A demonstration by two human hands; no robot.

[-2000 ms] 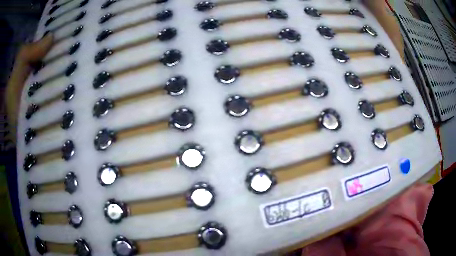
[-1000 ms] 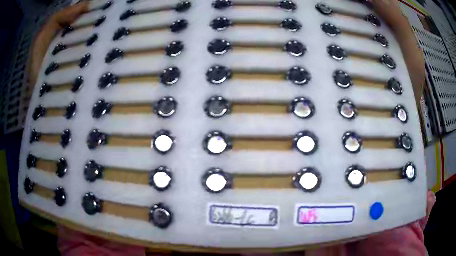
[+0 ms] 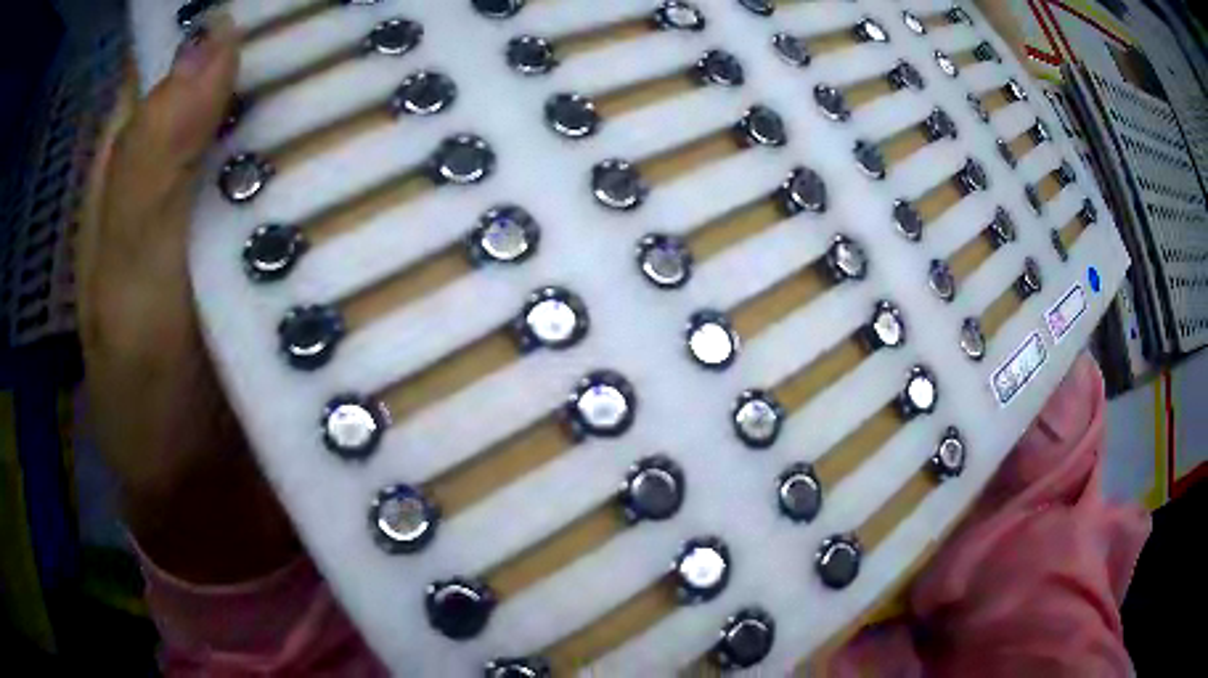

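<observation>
A white foam-lined parts tray [image 3: 636, 351] fills most of the view, tilted, with its labelled end at the right. Shiny round metal parts [image 3: 553, 318] sit in rows at the ends of tan slots; several flash white. A handwritten label [image 3: 1019, 370], a second label [image 3: 1066, 311] and a blue dot sticker [image 3: 1094, 280] are near the right edge. My left hand [image 3: 159, 291] holds the tray's left edge, fingertips at its upper left. My right hand is hidden behind the tray; only the pink sleeve [image 3: 1047, 517] shows at lower right.
Stacked slotted trays [image 3: 1159, 159] stand at the right, with more slotted sheets [image 3: 60, 199] dim at the left. Red and yellow lines [image 3: 1163, 417] run along a white surface at the right. Blue and yellow items show at the lower left.
The tray has turned and tilted, its left side now closer and larger. The labels have moved from bottom centre to the right edge. My left hand shows much more.
</observation>
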